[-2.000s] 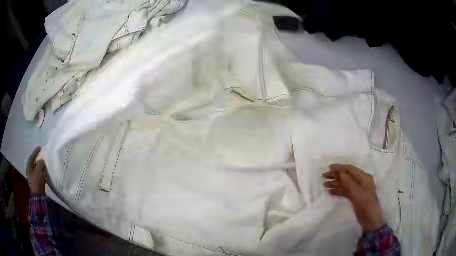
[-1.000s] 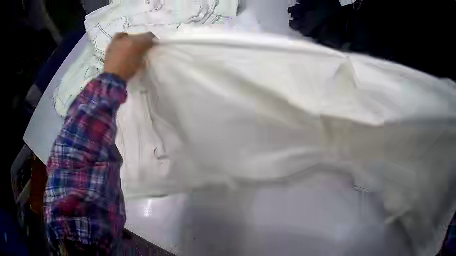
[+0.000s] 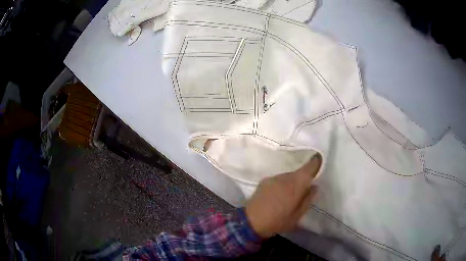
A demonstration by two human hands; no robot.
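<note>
A white jacket (image 3: pixel 327 66) with dark double stitching lies spread on the table. Its pocket (image 3: pixel 204 76) faces up at the upper left, with loose dark threads beside it. An oval armhole (image 3: pixel 250 158) gapes toward me, and a curved neck opening shows at the right. My left hand (image 3: pixel 281 201) grips the armhole's right edge, its fingertips partly inside the opening. Only fingertips of my right hand (image 3: pixel 437 253) show on the cloth at the bottom right corner; the rest is cut off and its grip is unclear.
Another off-white garment heap (image 3: pixel 138 15) lies at the table's (image 3: pixel 107 66) far edge. A dark heap (image 3: pixel 429 25) is at the upper right. Beyond the table's left edge are an orange-brown thing in a bin (image 3: pixel 79 114), blue items (image 3: pixel 25 178) and speckled floor (image 3: pixel 133 188).
The jacket, earlier lifted and swung across the table, now lies flatter with pocket and armhole showing. My left hand has moved from the upper left to the armhole. The camera view has shifted.
</note>
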